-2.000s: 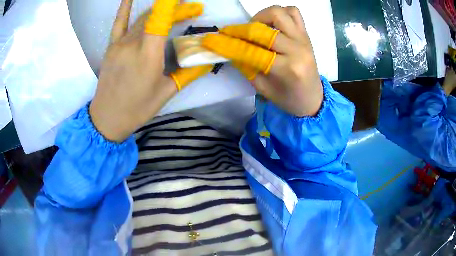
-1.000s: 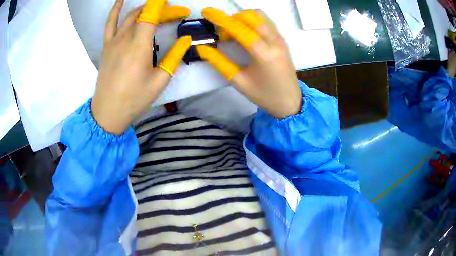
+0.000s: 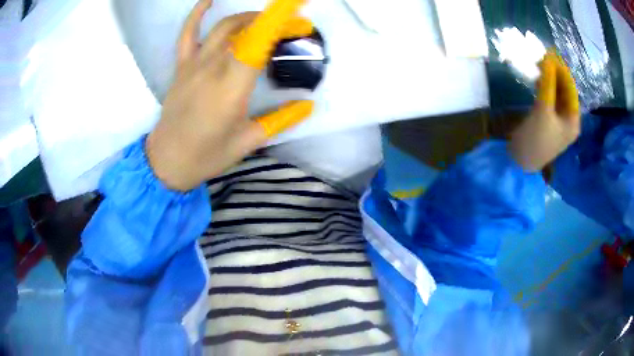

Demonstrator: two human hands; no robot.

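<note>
A black watch body [image 3: 297,64] with a bright reflection lies on the white foam mat [image 3: 403,76], in front of me. My left hand [image 3: 212,97], with yellow-orange finger cots, is around its left side. Its fingers are apart, with a cotted finger at the watch's upper left edge and the thumb below it. Whether they touch the watch is unclear. My right hand [image 3: 553,115] is blurred, far to the right over the green bench edge. Its cotted fingertips are close together, and I cannot tell whether they hold something small.
White sheets [image 3: 90,104] lie left of the mat. A cream-white block [image 3: 460,28] is at the mat's upper right. A crinkled clear plastic [image 3: 591,62] lies on the green bench top [image 3: 502,90]. Another person's blue sleeve [image 3: 615,156] is at the far right.
My right hand has left the watch and moved far right over the bench edge. A light block held between the hands two seconds ago no longer shows there. My left hand stays around the watch.
</note>
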